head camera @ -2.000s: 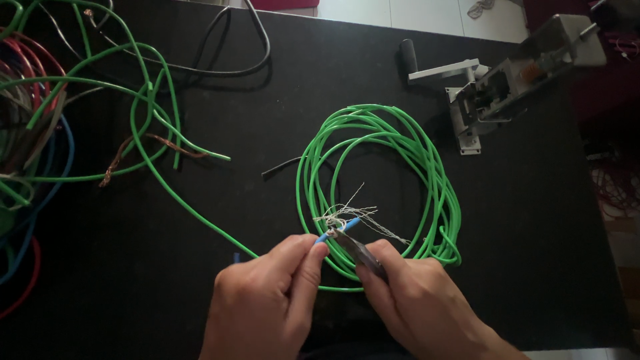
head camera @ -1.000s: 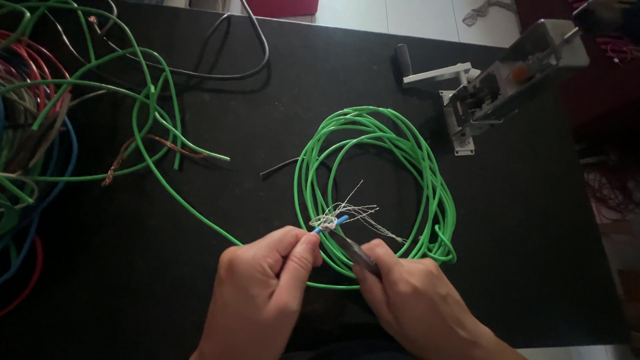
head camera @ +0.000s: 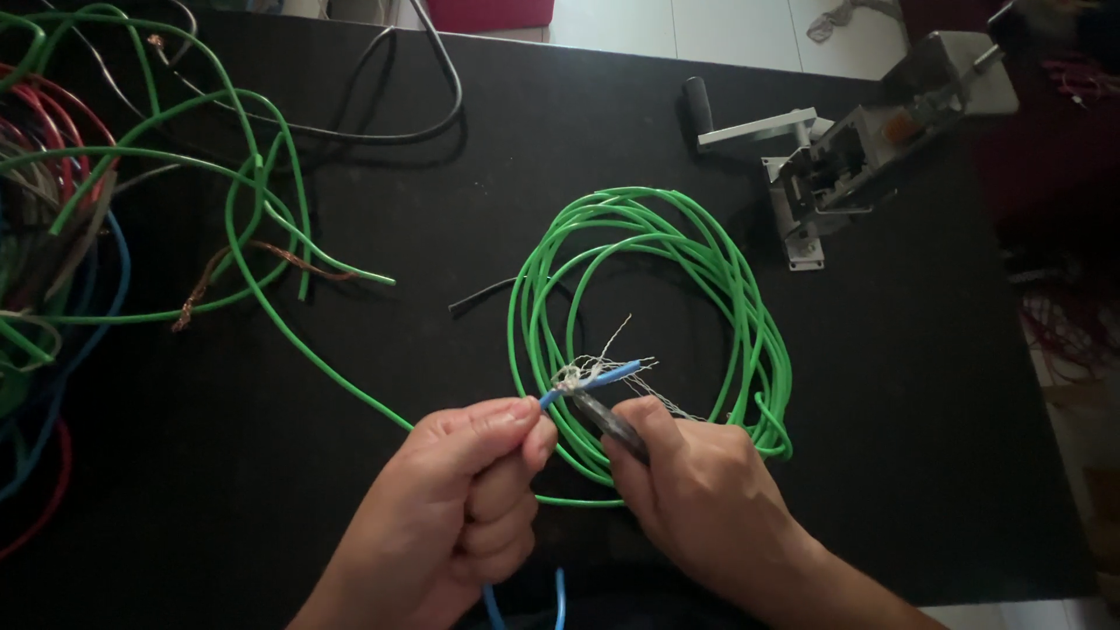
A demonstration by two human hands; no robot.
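My left hand (head camera: 486, 472) pinches a blue insulated wire (head camera: 612, 375) between thumb and forefinger. Loose, thin silvery strands (head camera: 573, 374) are tangled around the wire just beyond my fingertips. My right hand (head camera: 691, 472) grips a dark, narrow tool (head camera: 612, 426), whose tip touches the strands; its kind is mostly hidden by my fingers. Both hands are over the lower edge of a coil of green insulated wire (head camera: 757, 332). More blue wire (head camera: 561, 599) hangs below my left hand.
A metal hand-cranked machine (head camera: 827, 175) with a black handle stands at the upper right of the black table (head camera: 910, 420). Tangled red, green and blue wires (head camera: 66, 166) lie at the left, with frayed copper strands (head camera: 206, 280). A black cable (head camera: 394, 137) curves along the back.
More of the blue wire's end shows beyond the strands than a second ago. Both hands keep about the same place and hold.
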